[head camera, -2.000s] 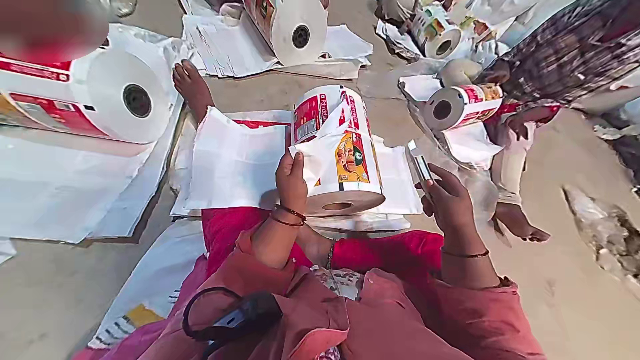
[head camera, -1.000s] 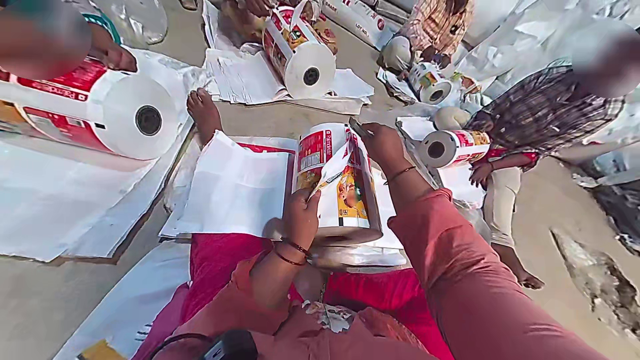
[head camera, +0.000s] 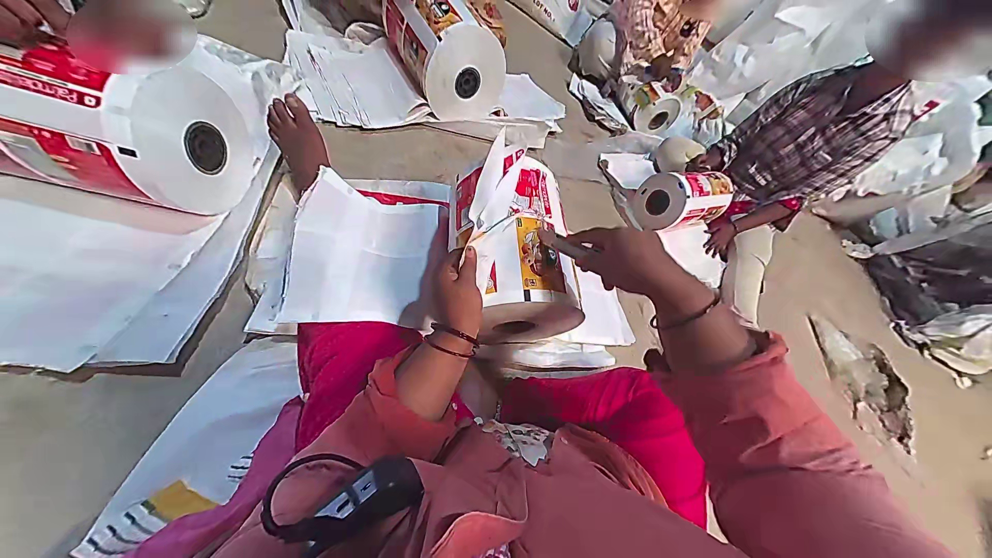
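Observation:
A roll of printed plastic packaging film point(head camera: 515, 256) lies between my legs, its round end with the core hole facing me. My left hand point(head camera: 457, 291) grips a loose, cut flap of the film point(head camera: 500, 186) at the roll's left side. In my right hand point(head camera: 624, 256) is a slim, light-coloured tool point(head camera: 566, 244), probably a cutter, with its tip against the printed face of the roll. The tip itself is hard to make out. White sheets point(head camera: 360, 256) lie left of the roll, and more point(head camera: 608, 310) show on its right.
A larger film roll point(head camera: 170, 136) rests on sheets at the left, beside a co-worker's hand. Another roll point(head camera: 465, 66) stands ahead. At the right a person in a checked shirt point(head camera: 821, 136) sits by a smaller roll point(head camera: 682, 200). White plastic point(head camera: 922, 155) is heaped behind.
My right hand has come back from the far top of the roll to its right side, tool in hand. The flap held by my left hand stands up more.

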